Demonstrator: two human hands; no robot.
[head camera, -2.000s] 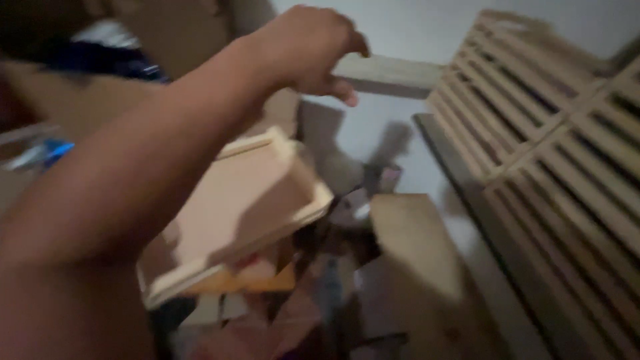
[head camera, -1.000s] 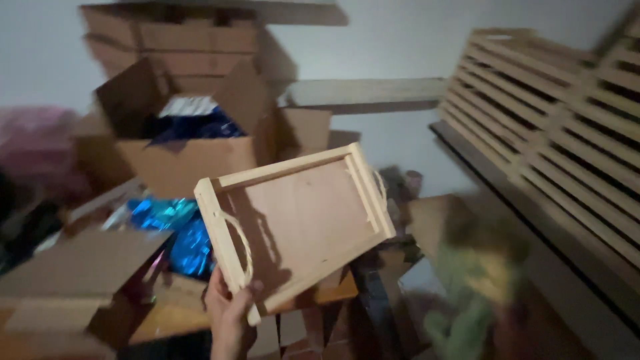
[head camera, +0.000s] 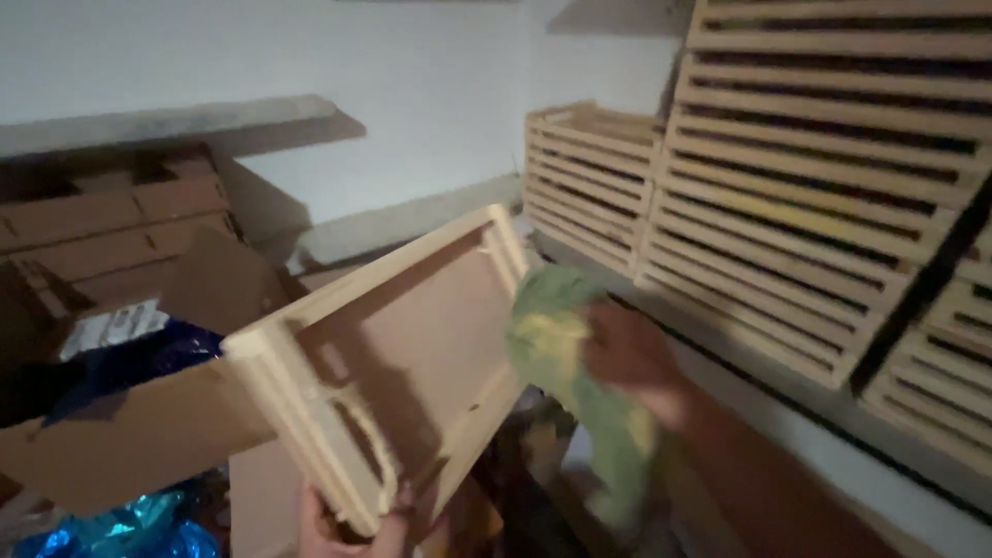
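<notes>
A shallow wooden tray (head camera: 418, 333) with a rope handle (head camera: 370, 438) on its near end is tilted up in front of me. My left hand (head camera: 360, 523) grips its lower near corner, the fingers around the frame. From the right comes my right hand (head camera: 632, 349), blurred, closed on a green cloth with yellow patches (head camera: 554, 325). The cloth is at the tray's far right end and hangs down below my hand; whether it touches the wood is not plain.
Slatted wooden crates (head camera: 775, 201) are stacked on a ledge at the right. Brown cardboard boxes (head camera: 116, 217) stand at the left, an open one (head camera: 155, 426) holding dark blue wrapping (head camera: 155, 356). Shiny blue foil (head camera: 124, 531) lies at lower left. A shelf (head camera: 178, 120) juts from the wall.
The green cloth, blurred at the lower right one second ago, is now up beside the tray in my right hand. My left hand still holds the tray, now tilted more steeply. The view has shifted.
</notes>
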